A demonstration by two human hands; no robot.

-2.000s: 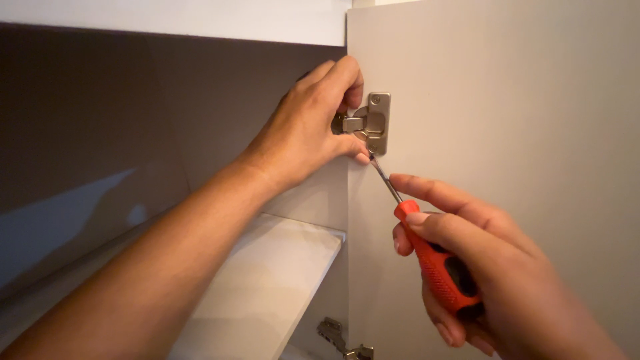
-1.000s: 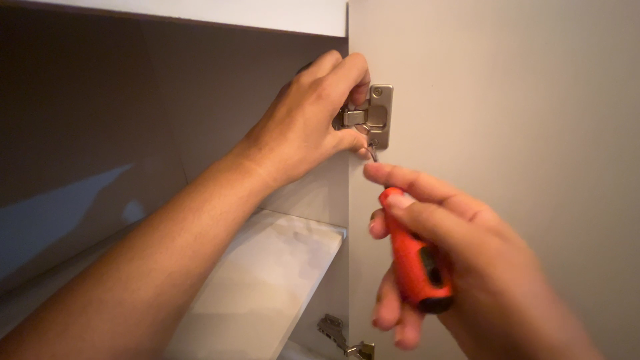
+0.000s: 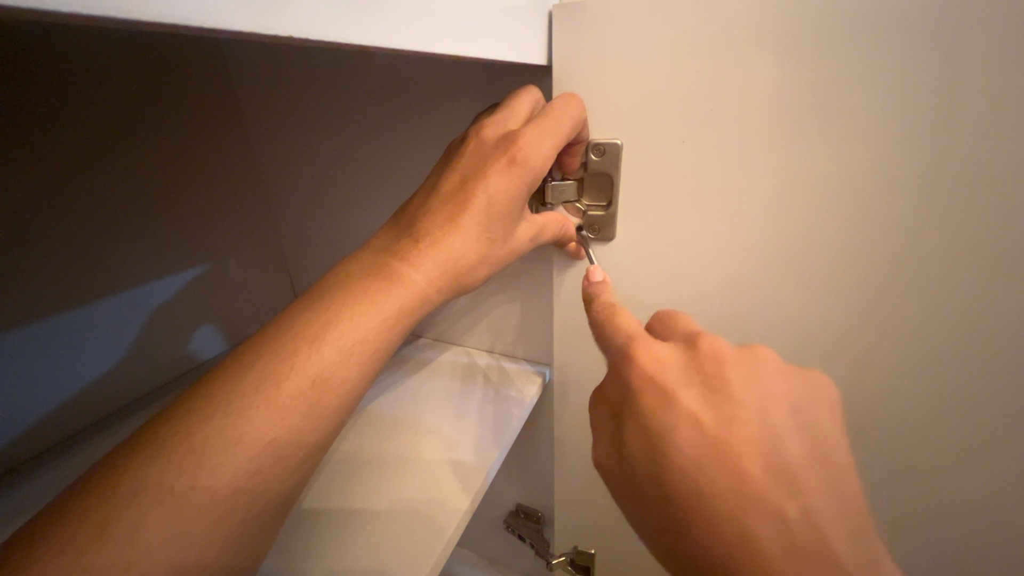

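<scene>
A metal cabinet hinge [image 3: 604, 190] sits on the inner edge of the pale door [image 3: 800, 200], with a screw at its top and another at its bottom. My left hand [image 3: 496, 184] grips the hinge's arm side from the left, fingers above and thumb below. From below right, my right hand [image 3: 712, 432] is closed around a screwdriver, its index finger stretched along the shaft [image 3: 590, 251]. The shaft's tip is by the hinge's lower end, close to my left thumb; whether it sits in the screw cannot be told. My right hand hides the screwdriver's handle.
A white shelf [image 3: 424, 448] lies inside the cabinet below my left forearm. The cabinet's white top edge [image 3: 320, 24] runs above my hands. Lower down, a second metal hinge [image 3: 548, 540] is by the door's edge. The dark cabinet interior [image 3: 120, 160] is at left.
My right hand has turned over on the screwdriver: its red handle showed earlier and is now covered, with the back of the hand facing me. My left hand has stayed at the hinge.
</scene>
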